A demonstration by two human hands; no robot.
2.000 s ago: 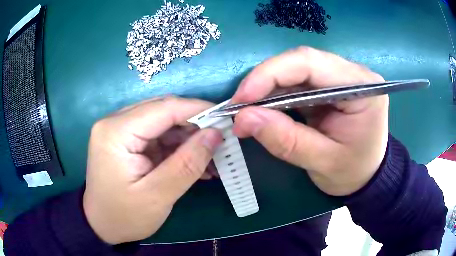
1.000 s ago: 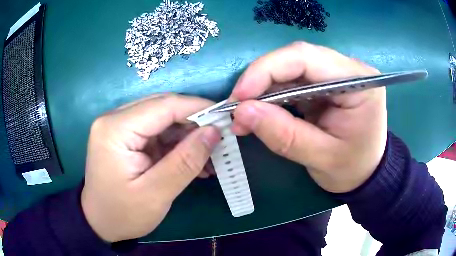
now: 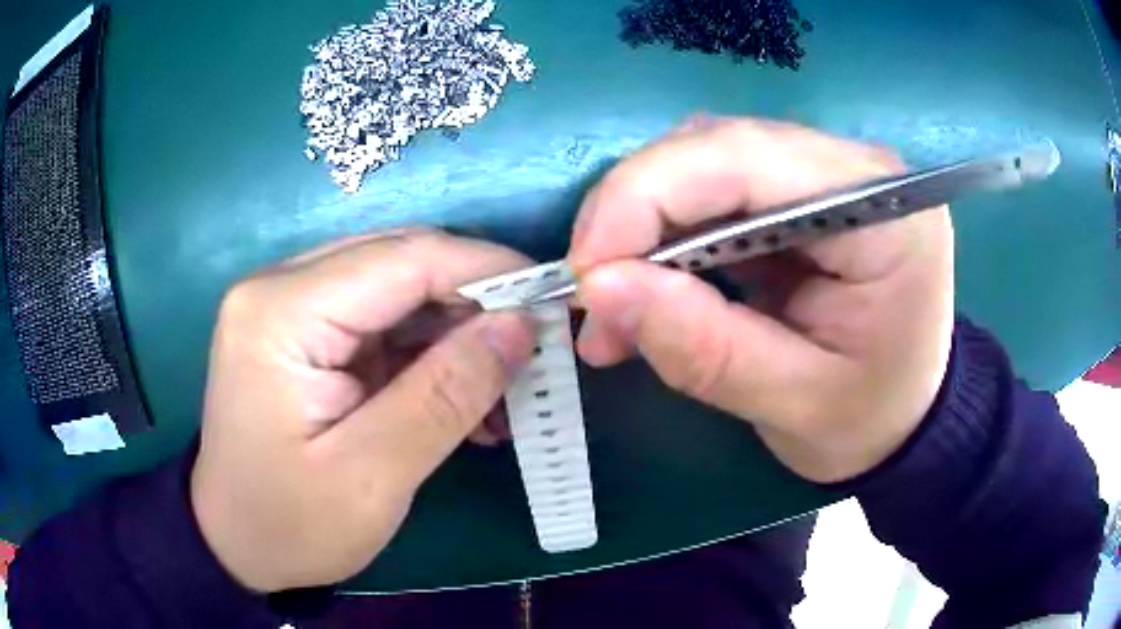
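My left hand [image 3: 357, 393] grips the wide connector end of a white watch strap [image 3: 548, 455] between thumb and forefinger. The strap hangs down towards the front edge of the green mat, with a row of dark slots facing up. My right hand [image 3: 774, 295] holds silver tweezers [image 3: 836, 219] with round holes along the arm, pointing left. The tweezers' tips are at the connector end, partly hidden by my right fingertips. My right fingertips are against the right side of that end. Whether a tiny part is in the tips cannot be seen.
A heap of small silvery parts [image 3: 412, 86] lies at the upper left of the green mat [image 3: 221, 246]. A heap of small black parts [image 3: 719, 25] lies at the top. A black sheet with dense grey rows [image 3: 59, 234] and white tape ends lies at far left.
The strap's lower end has swung left. The tweezers have rolled, showing more of their holed face, and their rear end has risen. Both hands keep their hold.
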